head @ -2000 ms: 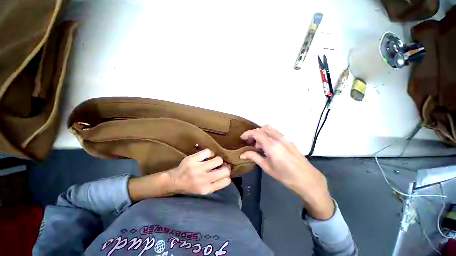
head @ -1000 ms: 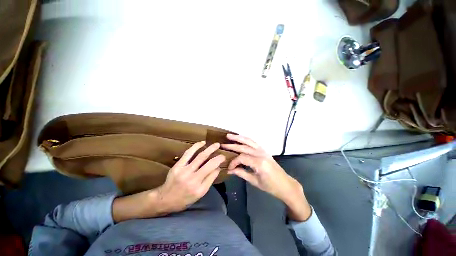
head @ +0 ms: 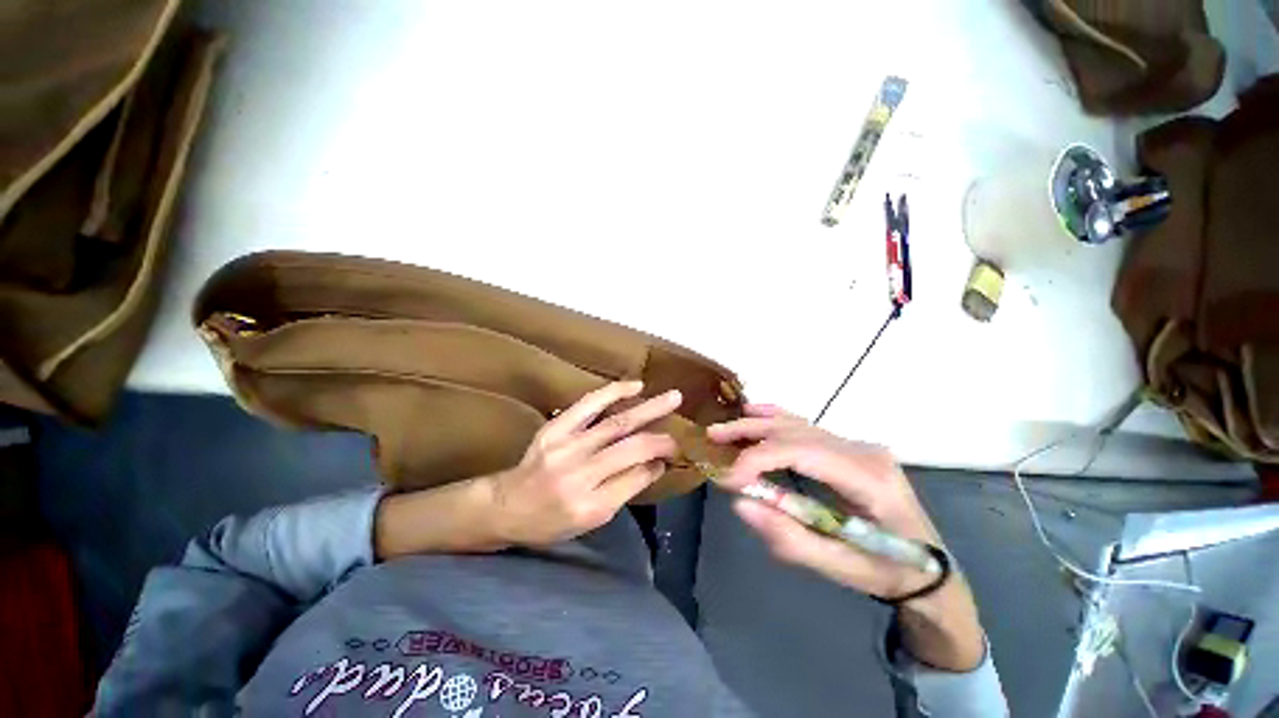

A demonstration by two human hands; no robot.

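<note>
A tan-brown handbag lies open at the table's front edge, partly over my lap. My left hand grips the bag's near rim close to its right corner, fingers over the edge. My right hand is shut on a pale thread burner pen, its tip pointing left at the bag's corner. A black cord loops at the pen's rear end. The exact contact of the tip with the bag cannot be told. Small gold hardware shows at both bag corners.
Red-handled snips, a marked flat strip, a yellow-brown block and a cup of metal items are on the white table. Brown bag pieces lie at left, more bags at right. A white cable hangs at lower right.
The burner pen has left its place beside the snips and is in my right hand. My left hand has stayed at the bag's rim. The camera view has shifted.
</note>
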